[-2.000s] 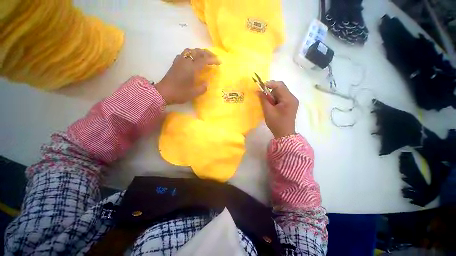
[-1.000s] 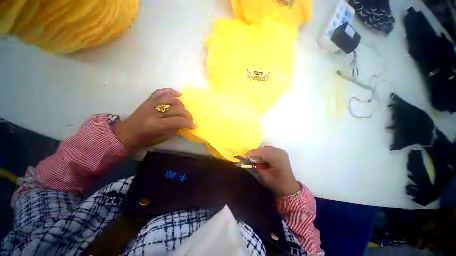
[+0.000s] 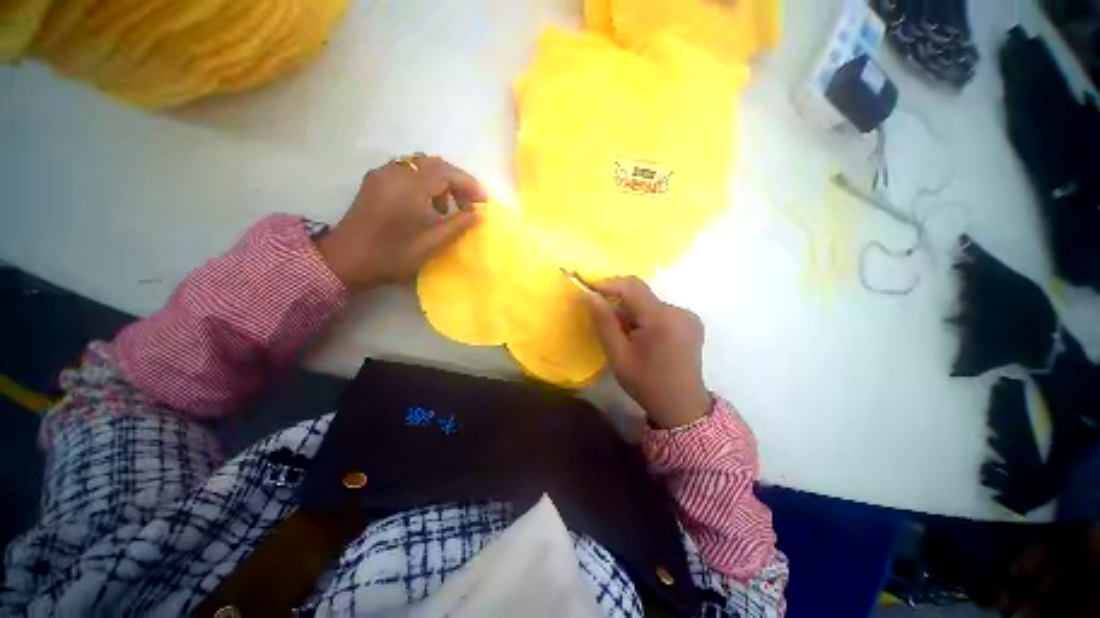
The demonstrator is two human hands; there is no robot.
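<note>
A lobed yellow fabric piece (image 3: 483,290) lies on the white table close to me. My left hand (image 3: 404,217), with a ring, pinches its upper left edge between thumb and fingers. My right hand (image 3: 651,344) holds thread snips (image 3: 579,281), mostly hidden in the fist, their tips over the yellow piece. Whether the blades are closed is too small to tell. Just beyond lies a yellow pile (image 3: 627,121) with a small dark-and-red mark (image 3: 643,179). Bright glare washes out the edges between the yellow pieces.
A tall yellow stack (image 3: 181,48) is at the top left. More yellow fabric (image 3: 700,27) lies at the top. A black adapter (image 3: 861,92) on a white power strip, a pale cord (image 3: 889,268), a dark bundle (image 3: 929,42) and black fabric pieces (image 3: 1004,314) are on the right. A blue bin (image 3: 832,549) is below the table edge.
Since one second ago, my right hand with the snips has moved up from the near edge onto the yellow piece. My left hand has moved up slightly. The near piece now lies flatter.
</note>
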